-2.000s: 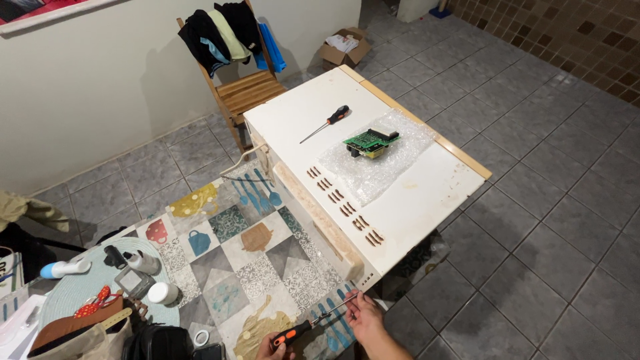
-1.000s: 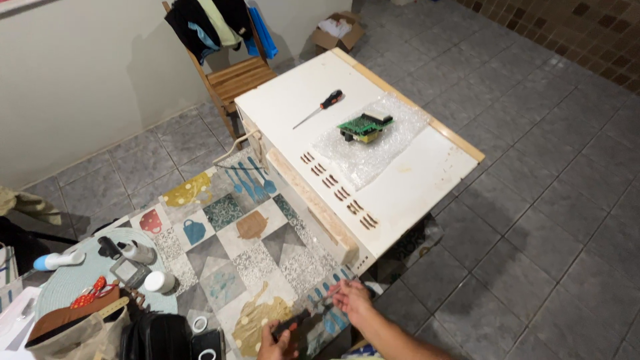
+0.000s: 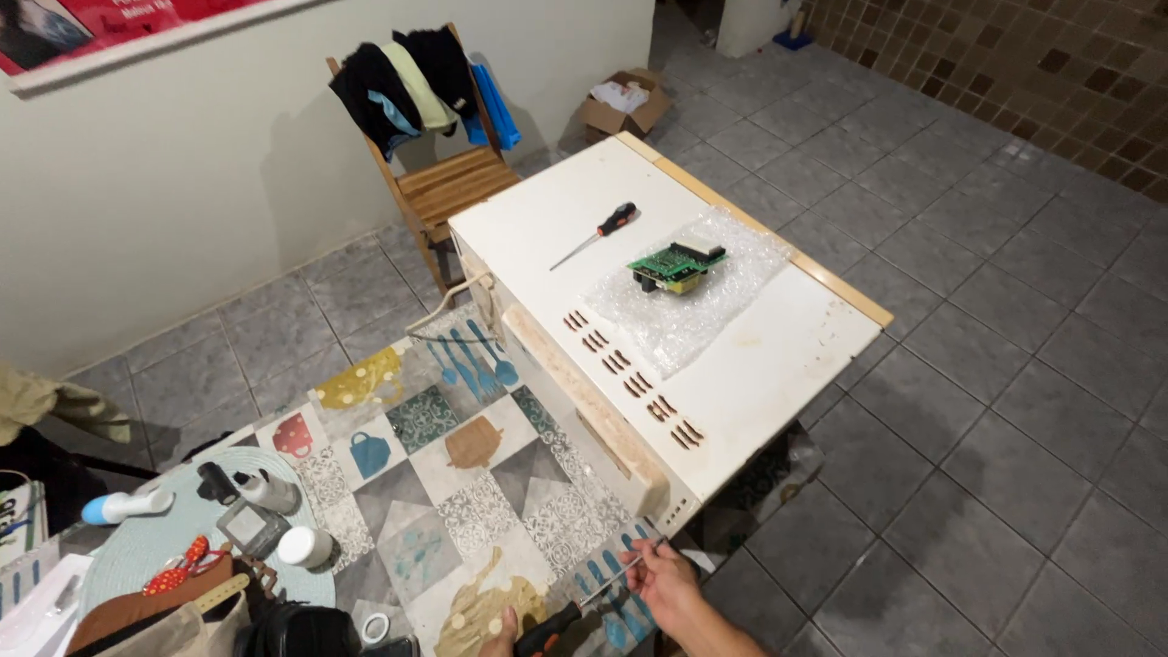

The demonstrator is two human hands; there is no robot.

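Note:
At the bottom of the head view, my left hand (image 3: 501, 636) grips the black and orange handle of a screwdriver (image 3: 553, 630). Its shaft runs up and right to my right hand (image 3: 663, 584), whose fingers pinch near the tip. Beyond my hands lies a white panel (image 3: 776, 365) of a large appliance or cabinet. On it, a green circuit board (image 3: 677, 265) sits on bubble wrap (image 3: 675, 338). A second screwdriver (image 3: 598, 234) lies left of the board. Several small groups of screws (image 3: 637, 384) form a row near the panel's near left edge.
A patterned tablecloth (image 3: 429, 511) spreads left of the panel. A round mat (image 3: 128, 547) carries a white jar (image 3: 305, 547), bottles and a brown bag. A wooden chair (image 3: 452, 187) with clothes stands behind the panel, and a cardboard box (image 3: 630, 114) sits on the floor.
The screwdriver's shaft now shows clearly between my hands, with the fingers of my right hand at its tip end. The screwdriver and circuit board on the panel have not moved.

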